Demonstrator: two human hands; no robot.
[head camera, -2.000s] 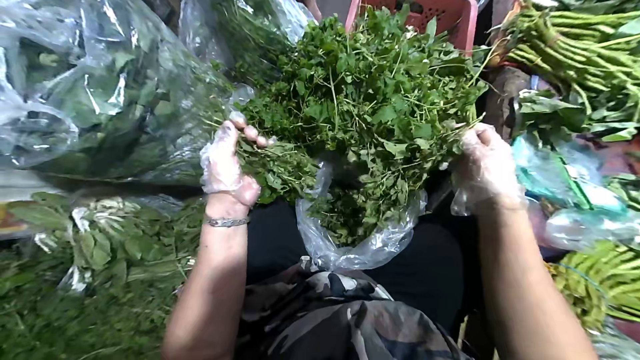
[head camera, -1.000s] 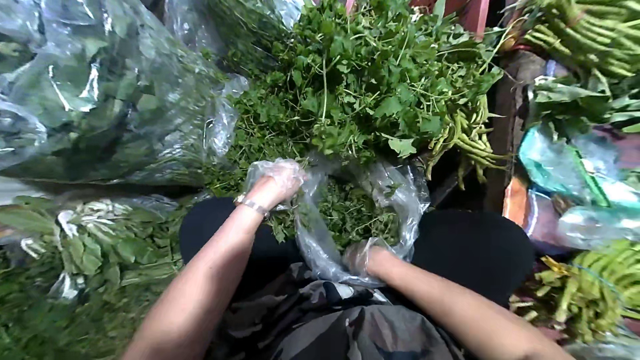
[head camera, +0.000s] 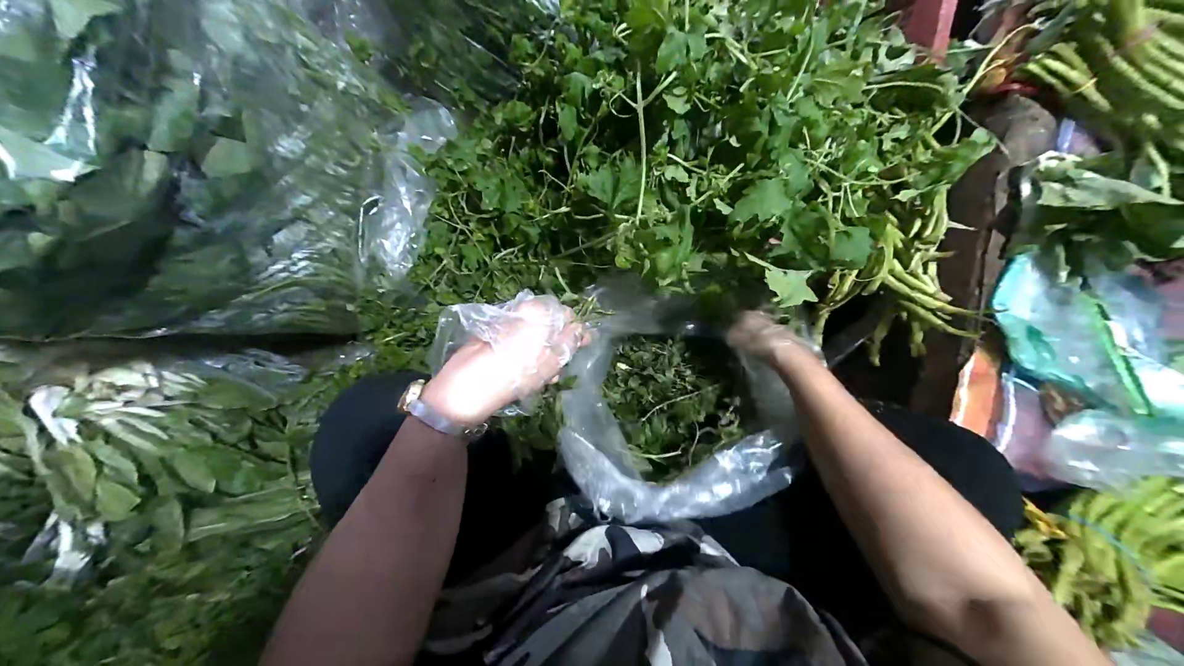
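A clear plastic bag (head camera: 647, 495) with a rolled-down rim stands between my knees, leafy greens (head camera: 671, 388) inside it. At the bag's left edge is my left hand (head camera: 518, 347), in a thin clear plastic glove, fingers curled near some stems; whether it grips them is unclear. My right hand (head camera: 763, 338), blurred, is at the far right part of the rim, its fingers partly hidden, and its hold cannot be made out. Just beyond both hands lies a large heap of leafy green vines (head camera: 684, 157).
Big clear bags of leaves (head camera: 185, 213) fill the upper left, above bundled leafy greens (head camera: 111, 462). Thin green pods (head camera: 902, 277) lie at the heap's right. Long beans (head camera: 1110, 74), a teal plastic bag (head camera: 1045, 324) and another green bundle (head camera: 1091, 564) are along the right side.
Two seconds ago both hands held greens spread apart above the bag; a second ago they were at its rim. Since then my right hand has moved from the near rim to the far right side.
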